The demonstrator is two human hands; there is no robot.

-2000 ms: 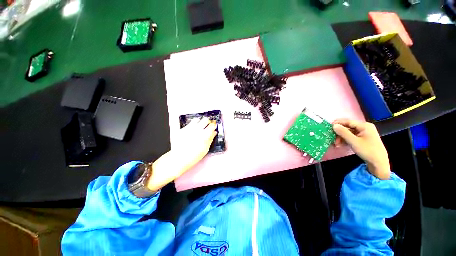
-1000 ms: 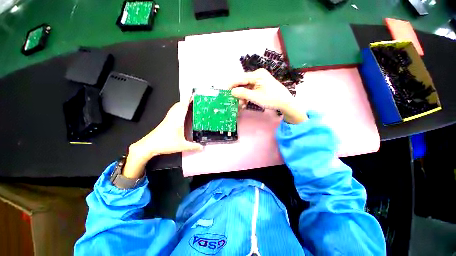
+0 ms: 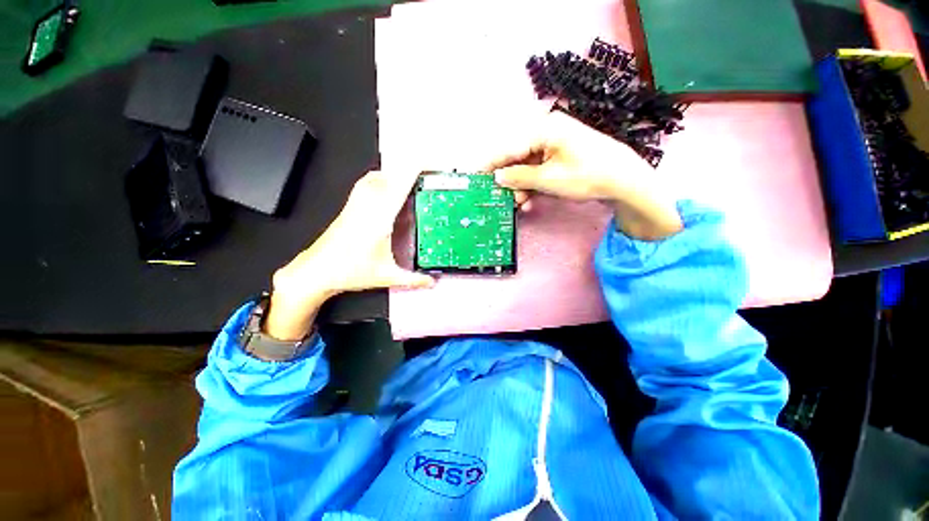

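Note:
A green circuit board point(image 3: 466, 226) lies face up inside a black bottom housing point(image 3: 479, 272) on the pink mat. Only the housing's thin rim shows around the board. My left hand point(image 3: 357, 244) grips the housing's left side, with the thumb at the lower left corner and the fingers at the upper left. My right hand point(image 3: 570, 168) has its fingertips at the upper right corner of the board and housing. Its undersides of the fingers are hidden. A loose heap of black port bezels point(image 3: 606, 97) lies above my right hand.
Left of the pink mat point(image 3: 713, 204) are spare housings point(image 3: 255, 153) and an upright open shell point(image 3: 168, 198). A dark green block point(image 3: 723, 46) lies at the mat's top. A blue parts box point(image 3: 851, 153) with black strips stands right. A brown carton point(image 3: 112, 438) is lower left.
The board has come from the right onto the housing and now covers its lower part too. My right hand moved from the right side to the housing's corner. The view has shifted.

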